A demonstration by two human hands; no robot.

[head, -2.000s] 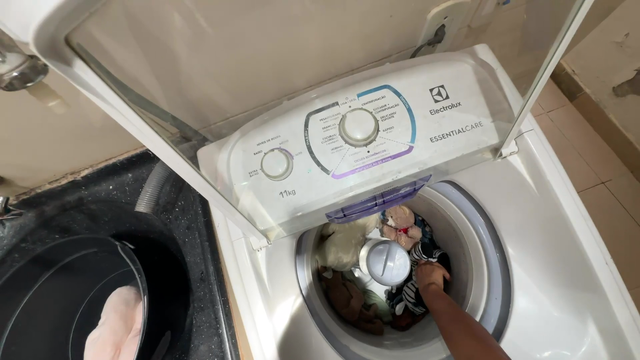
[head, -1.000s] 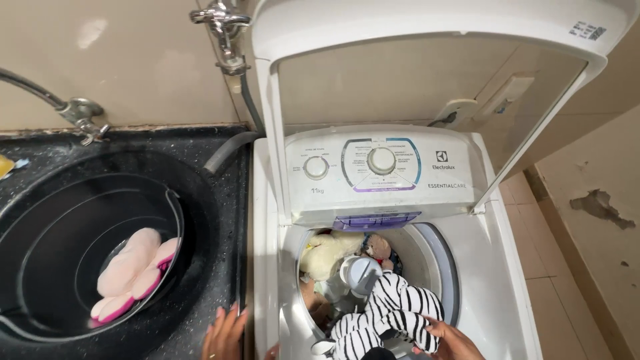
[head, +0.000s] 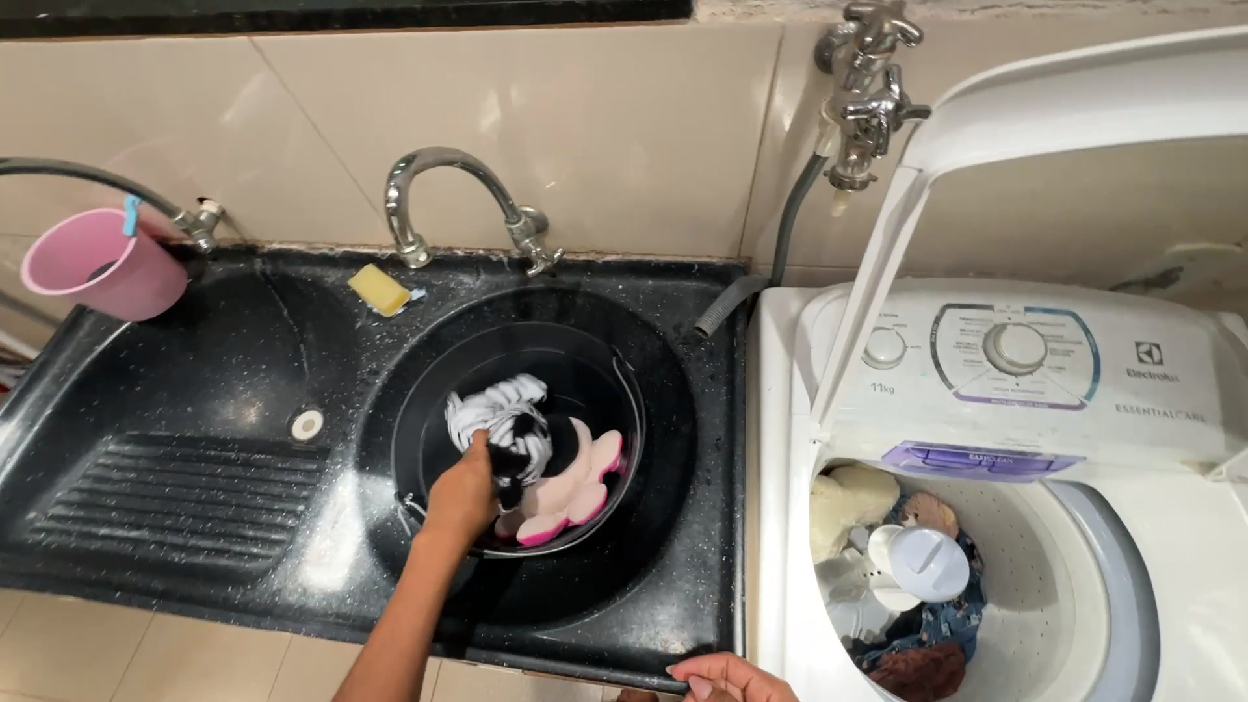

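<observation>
In the head view, my left hand (head: pixel 464 492) reaches into a black bucket (head: pixel 632 409) and grips a black-and-white striped plush toy (head: pixel 502 414). Beside the toy, in the same bucket, lies a pale pink plush item with bright pink edges (head: pixel 575 487). My right hand (head: pixel 731 680) is at the front edge of the black sink, partly cut off by the frame, with no object visible in it. To the right stands a white top-load washing machine (head: pixel 1204 546), its lid raised. Plush toys (head: pixel 853 502) and dark fabric (head: pixel 926 668) lie around its agitator (head: pixel 929 564).
The bucket sits in the right basin of the black speckled sink (head: pixel 721 546). A curved faucet (head: pixel 444 161) stands behind it, near a yellow sponge (head: pixel 380 290). A grey hose (head: pixel 729 304) ends at the back right. A pink bucket (head: pixel 146 278) stands at far left.
The striped toy was at the washer opening in my right hand; now it is inside the black bucket in my left hand. The view has swung left to the sink.
</observation>
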